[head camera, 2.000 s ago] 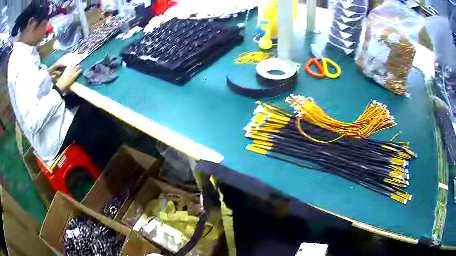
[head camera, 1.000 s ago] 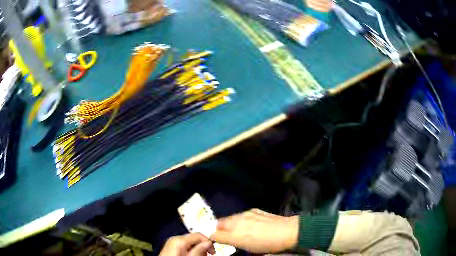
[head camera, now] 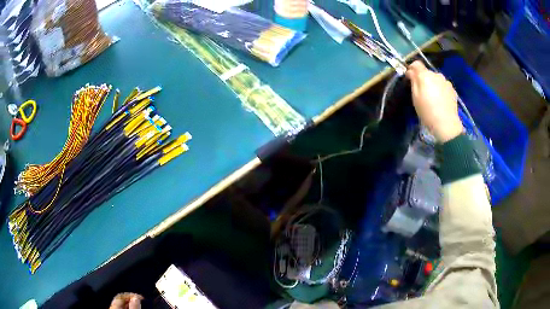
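Observation:
My right hand [head camera: 435, 101] is stretched out to the bench's right edge. Its fingertips touch a cluster of thin wire ends [head camera: 375, 48] and a white cord [head camera: 386, 99]; whether they grip is unclear. My left hand [head camera: 126, 300] shows only as curled fingers at the bottom edge, mostly cut off. The phone [head camera: 184, 289], with a white lit screen, lies tilted over the lap beside it, with a gap between them. Black sleeved cables with yellow ends [head camera: 90, 175] lie in a pile on the bench. An orange-yellow wire bundle [head camera: 75, 136] lies on and beside them.
Scissors [head camera: 23, 119] and bagged brown-orange wires [head camera: 69, 36] are on the left. Bagged black cables [head camera: 229, 27], a yellow-green tape strip [head camera: 241, 84] and a turquoise spool or bottle [head camera: 290, 15] lie farther right. Below the bench are a coiled cable [head camera: 310, 250] and a blue crate [head camera: 512, 145].
The view has swung right. My right hand has left the phone and moved up to the bench's right edge. My left hand is now apart from the phone at the bottom edge.

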